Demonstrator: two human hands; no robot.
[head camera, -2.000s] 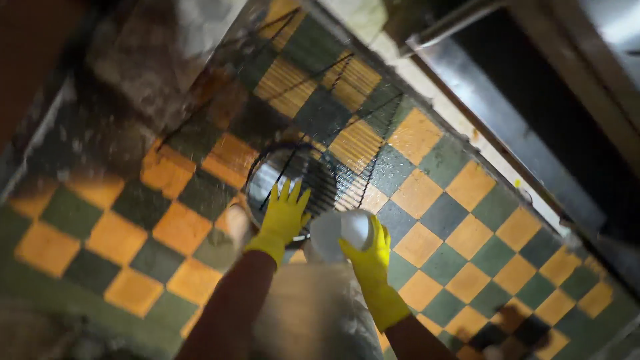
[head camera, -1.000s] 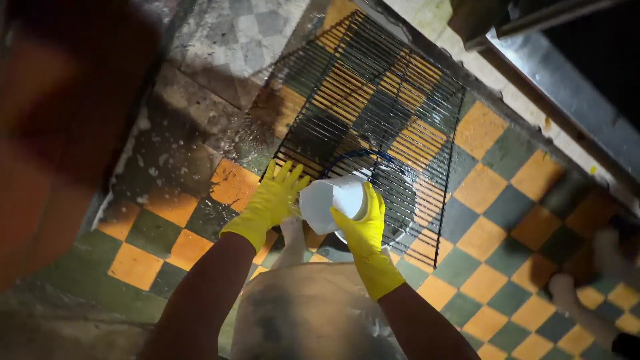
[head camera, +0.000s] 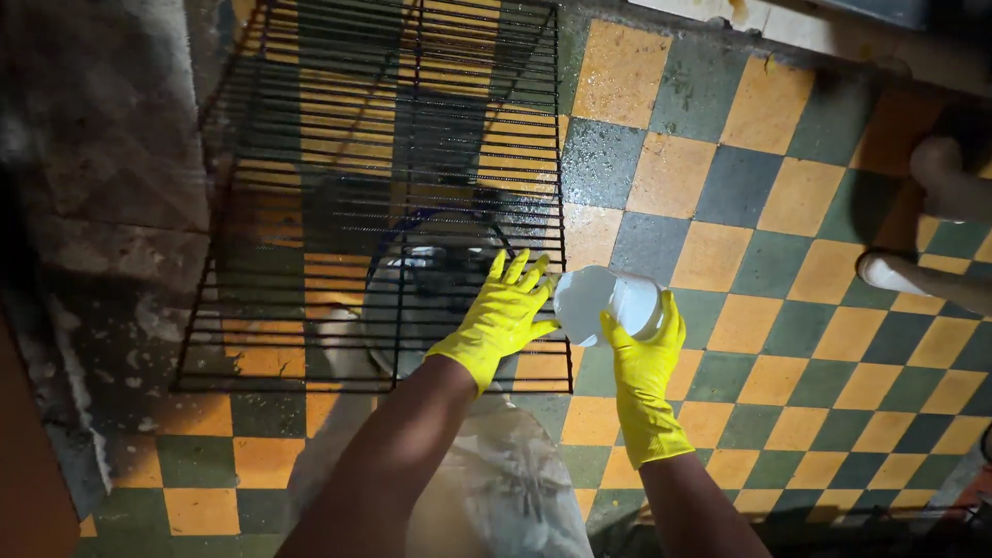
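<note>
A black wire rack (head camera: 349, 178) spans the upper left and centre above the checkered floor. Beneath its lower part is a round basin (head camera: 380, 310) with a dark blue rim, seen through the bars. My left hand (head camera: 500, 318), in a yellow rubber glove, lies palm down over the rack's lower right part with fingers spread; whether it presses on the bars I cannot tell. My right hand (head camera: 649, 356), gloved the same, grips a white plastic container (head camera: 637, 298), tilted with its mouth toward my left hand. What the container holds cannot be made out.
Green and orange floor tiles (head camera: 752, 325) spread around, wet near the rack. Another person's feet (head camera: 895, 273) stand at the right. A raised ledge (head camera: 775, 31) runs along the top right. A worn grey slab (head camera: 116, 139) lies at the left, and cloth (head camera: 511, 480) covers my lap area.
The white container, in my right hand, has moved from over the rack's lower edge to beside its right edge. My left hand has moved from the rack's lower left edge to its right part.
</note>
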